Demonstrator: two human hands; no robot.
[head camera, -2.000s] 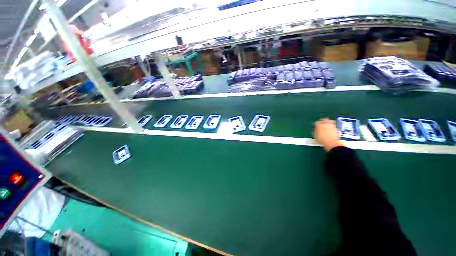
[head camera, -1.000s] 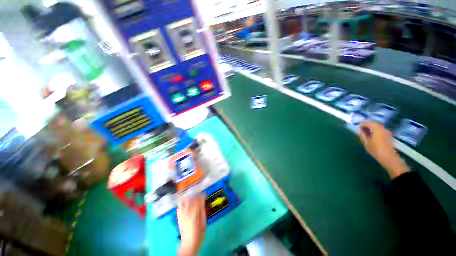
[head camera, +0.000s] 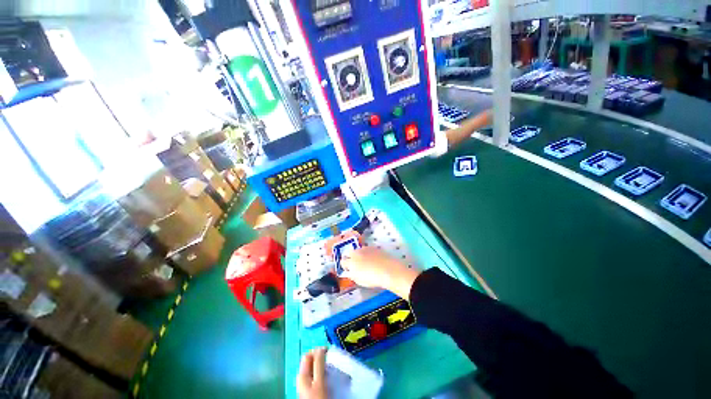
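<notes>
A panel with a dark-blue square outline is at the orange nest on the plate full of holes. My right hand reaches over the plate, fingers closed on this panel's near edge. Its fingertips are partly hidden, and whether the panel is fully seated cannot be told. My left hand, cut off by the bottom edge, holds a plain whitish panel in front of the shuttle's blue front block.
The press head and control box stand behind the plate. Panels lie along the green conveyor, with one apart. Another person's arm reaches over the belt. A red stool and cartons are left.
The view has turned left towards the press. My right hand has moved from the belt to the nest. My left hand has left the shuttle's front and now holds a whitish panel.
</notes>
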